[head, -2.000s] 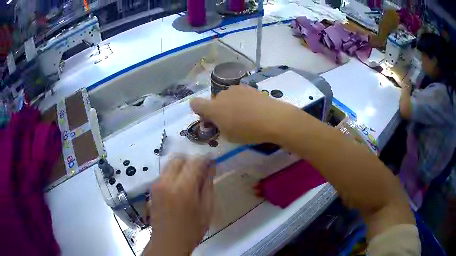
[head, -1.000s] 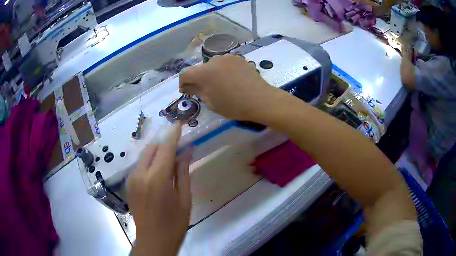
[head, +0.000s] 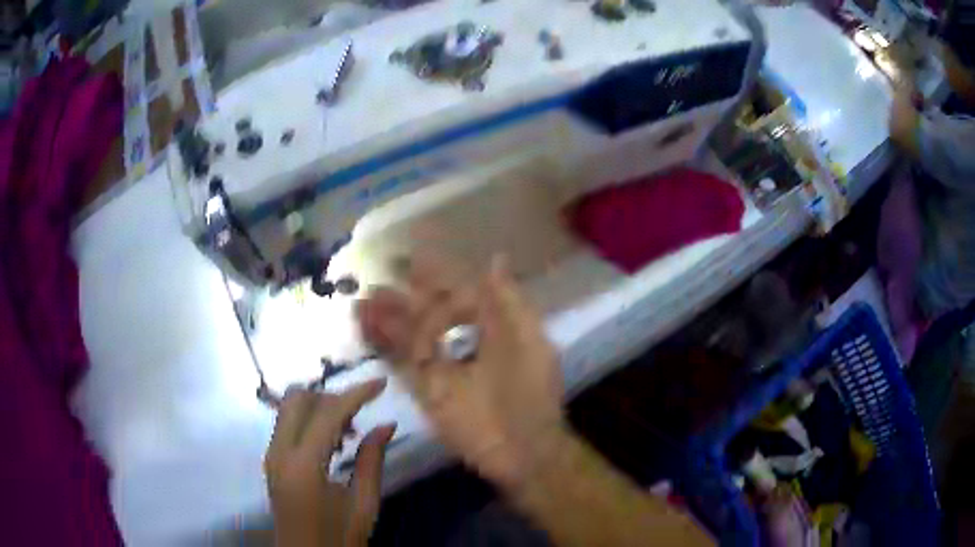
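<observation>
The white sewing machine (head: 428,128) with a blue stripe stands in front of me. My right hand (head: 470,363) is palm up below the machine arm, with a small silver bobbin (head: 459,342) lying on its palm side by the fingers. The image is blurred, so I cannot tell whether it is a bobbin or its case. My left hand (head: 326,454) is at the table's front edge, left of my right hand, with thumb and fingers apart and nothing seen in it. The round winder fitting (head: 454,48) is on the machine top.
Magenta cut pieces (head: 658,214) lie under the machine arm at right. A large magenta cloth (head: 48,288) hangs at far left. A blue basket (head: 919,427) of mixed scraps stands lower right. A small parts tray (head: 775,160) is beyond the machine. A person (head: 946,214) sits at far right.
My right hand has left the machine top and come down in front of the arm, with the silver disc in it. My left hand has lowered to the table edge. The view has tilted down.
</observation>
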